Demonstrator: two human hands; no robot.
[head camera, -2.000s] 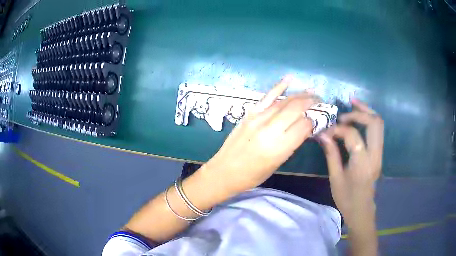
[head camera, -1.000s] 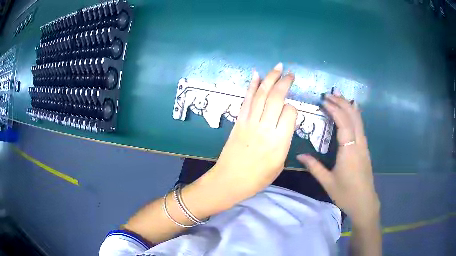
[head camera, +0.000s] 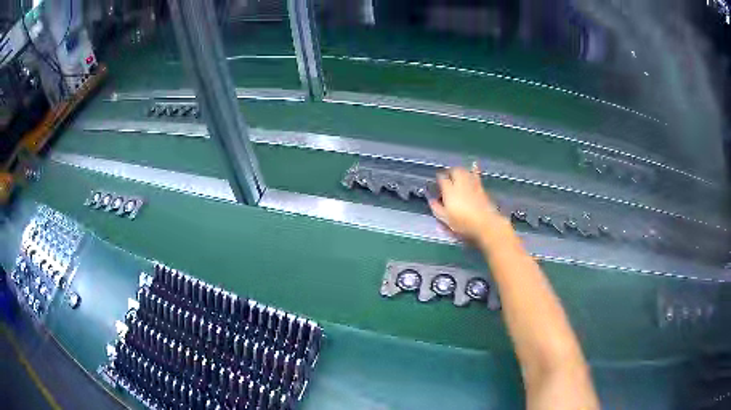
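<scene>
My right hand (head camera: 463, 204) reaches forward over the raised green surface. Its fingers close over the right end of a dark grey toothed strip (head camera: 390, 182), covering that end. Another strip (head camera: 440, 283) lies nearer, on the green surface below the metal rail, with three round centres facing up; my forearm hides its right end. My left hand is not in view.
A block of stacked black strips (head camera: 216, 340) stands at lower left, with silvery panels (head camera: 44, 256) beyond it. Single strips lie at left (head camera: 115, 203) and right (head camera: 685, 308). A metal post (head camera: 218, 104) rises from the long rail (head camera: 345, 213).
The view has swung up and forward. My right hand has moved from the pale strip on the near bench to the dark strip beyond the rail. My left hand has left the picture.
</scene>
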